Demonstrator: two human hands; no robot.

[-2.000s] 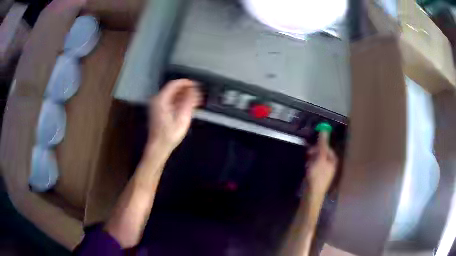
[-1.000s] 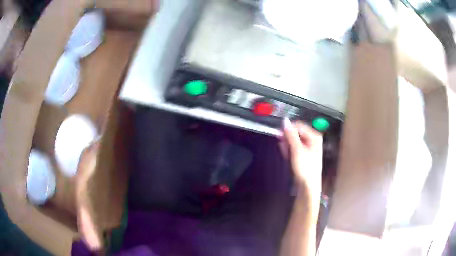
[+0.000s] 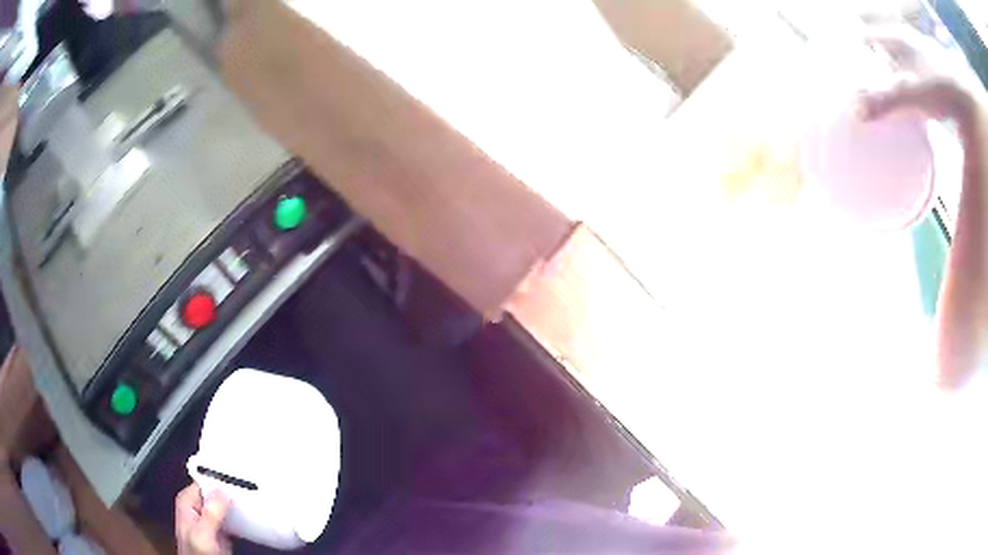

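My left hand, at the bottom left and partly cut off, grips a white plastic housing by its edge, near a dark slot. The housing is in front of the black button panel, over my dark clothing. My right hand is at the far upper right, reaching over a pale round housing. Its fingers touch or overlap the housing's top; glare hides the exact contact. The pale fixture on the machine bed shows no housing on it.
The black panel has two green buttons and a red button. The brown wall of the right carton stands beside the machine. Strong glare washes out the right side. White housings lie in the left carton at the lower left.
The view has swung right. The housing is gone from the bed, and my left hand, earlier at the left carton, now holds a housing. My right hand has moved from the panel to the far right.
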